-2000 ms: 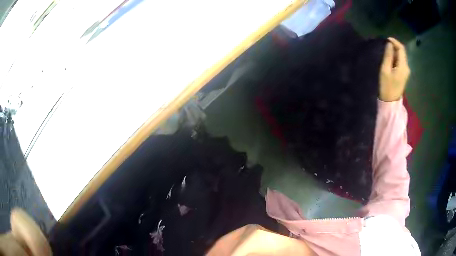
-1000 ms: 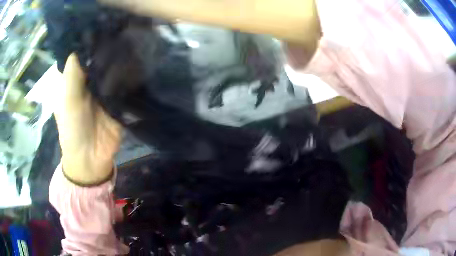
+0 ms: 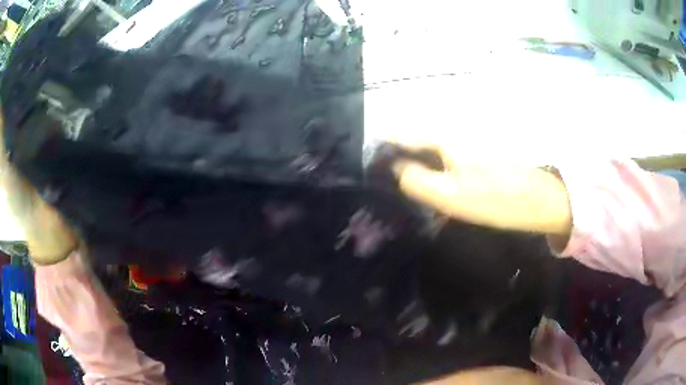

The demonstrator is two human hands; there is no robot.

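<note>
A sheer dark panel (image 3: 248,135) with small mauve motifs spreads from the left edge to the middle, over the white table and down its front. My right hand (image 3: 451,188) is at the panel's right side, its blurred fingers closed on the dark edge. My left hand (image 3: 30,214) is at the far left, blurred and cut off by the picture's edge; its fingers are hidden, so its hold on the cloth cannot be told.
The white table (image 3: 466,113) has a thin bluish tool (image 3: 568,50) near its back. Metal parts (image 3: 654,56) stand at the upper right. A red-orange thing (image 3: 154,275) and a blue thing (image 3: 16,301) show at the lower left. More dark motif cloth (image 3: 301,346) lies over the lap.
The right hand reached away at the right, then passed across the top; now it is at the panel's right edge. The panel now lies broader across the table. The left hand has moved further left.
</note>
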